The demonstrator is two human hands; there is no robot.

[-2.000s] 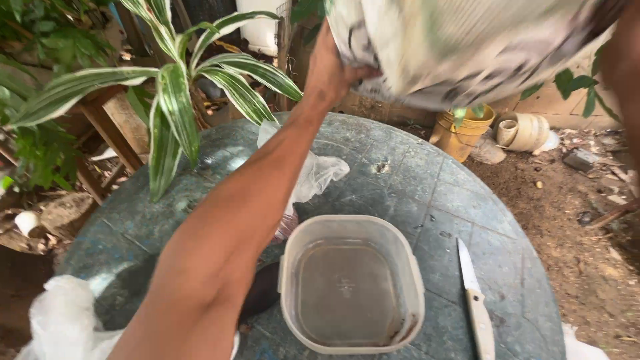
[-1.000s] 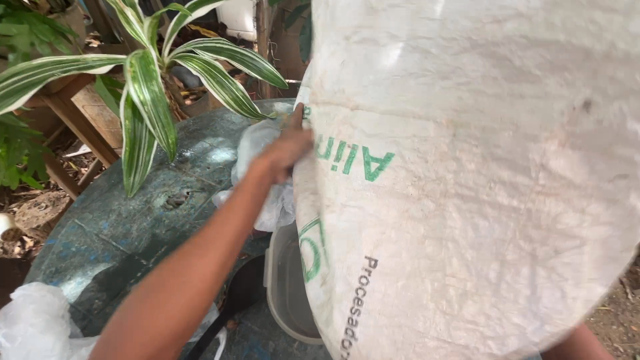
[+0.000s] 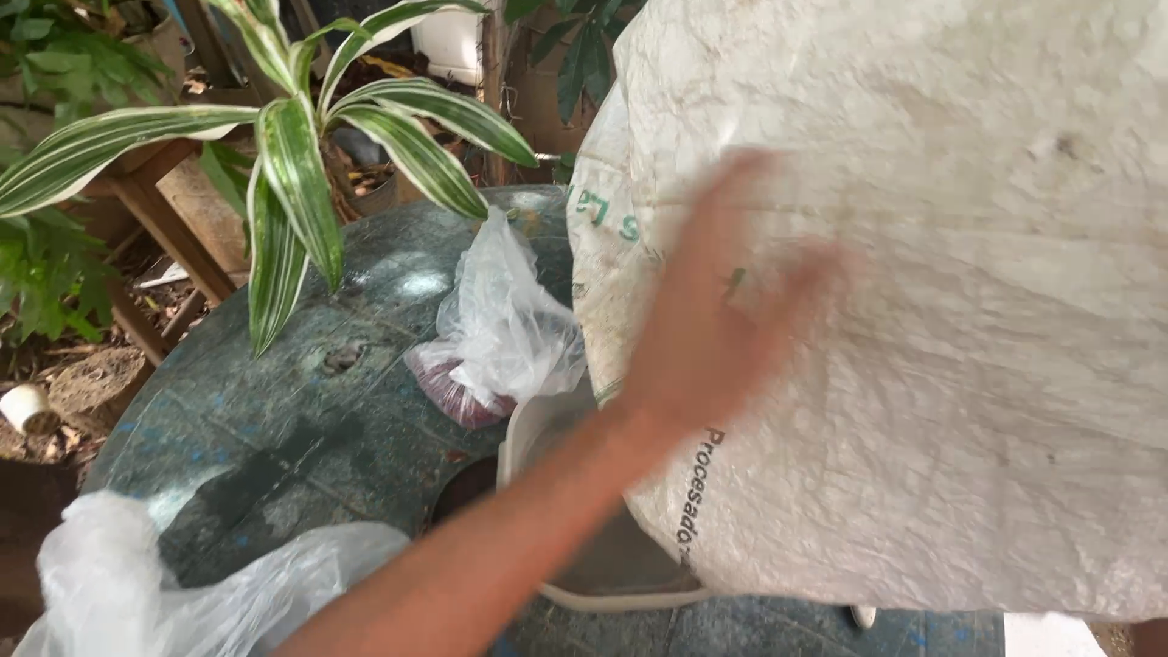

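Note:
A big white woven plastic sack [image 3: 912,365] with green and black writing fills the right half of the view. My left hand [image 3: 730,301], blurred, is over the sack's left part with its fingers spread and nothing between them. My right hand is not in view, hidden by the sack or outside the frame. Beneath the sack's left edge shows part of a clear plastic container [image 3: 620,557]. A tied clear plastic bag [image 3: 511,338] with reddish-purple contents lies beside it. The tip of the knife's handle [image 3: 862,617] peeks out under the sack's lower edge.
Everything stands on a round green table [image 3: 365,401]. A crumpled clear plastic bag [image 3: 119,584] lies at its near left. A dark round item [image 3: 465,488] sits left of the container. A striped-leaf potted plant [image 3: 301,164] hangs over the far left rim, near a wooden stand [image 3: 164,219].
The sack has come down from the upper right and now covers most of the container and knife. My left hand has left the sack's left edge and moved right over its face.

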